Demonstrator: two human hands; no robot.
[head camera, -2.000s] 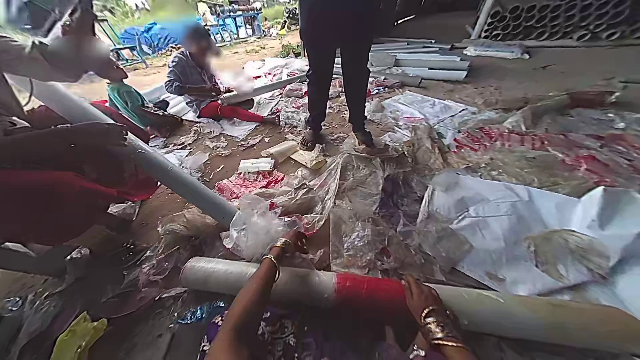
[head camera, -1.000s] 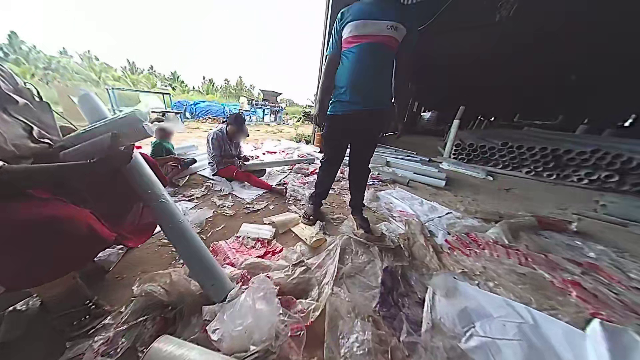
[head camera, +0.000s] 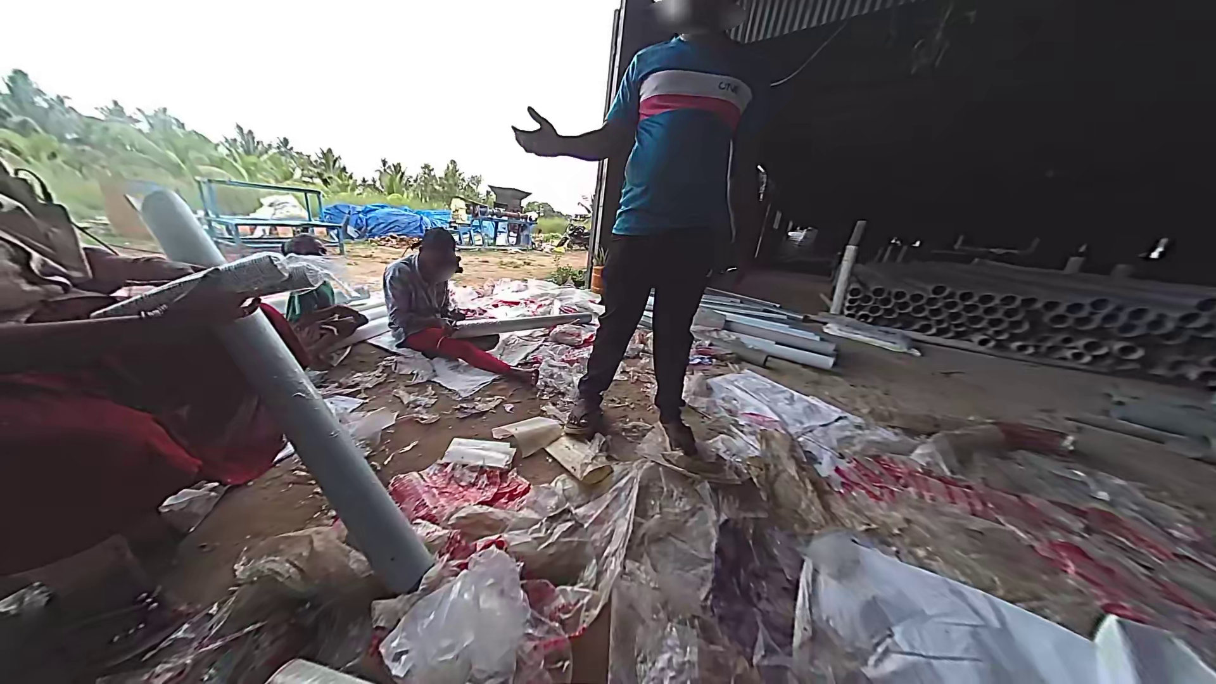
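Neither of my hands shows in the view now. At the bottom edge, left of the middle, only the end of a pale pipe (head camera: 309, 673) can be seen. Just above it lies crumpled clear plastic film (head camera: 461, 622). A grey pipe (head camera: 323, 437) slants down from a co-worker at the left, its lower end on the plastic litter. That co-worker's hands hold a wrapped roll (head camera: 204, 283) across the pipe. White sheeting (head camera: 940, 617) is spread on the ground at the lower right.
A person in a blue shirt (head camera: 679, 142) stands ahead. Another person (head camera: 418, 294) sits by a pipe (head camera: 522, 324). Cream-coloured rolls (head camera: 527, 434) lie near the standing person's feet. Loose pipes (head camera: 774, 342) lie behind, and stacked pipes (head camera: 1007, 323) stand at the right.
The view has tilted up from the pipe where both my hands were. The standing person's arm, lowered a second ago, is now held out to the left with the hand spread.
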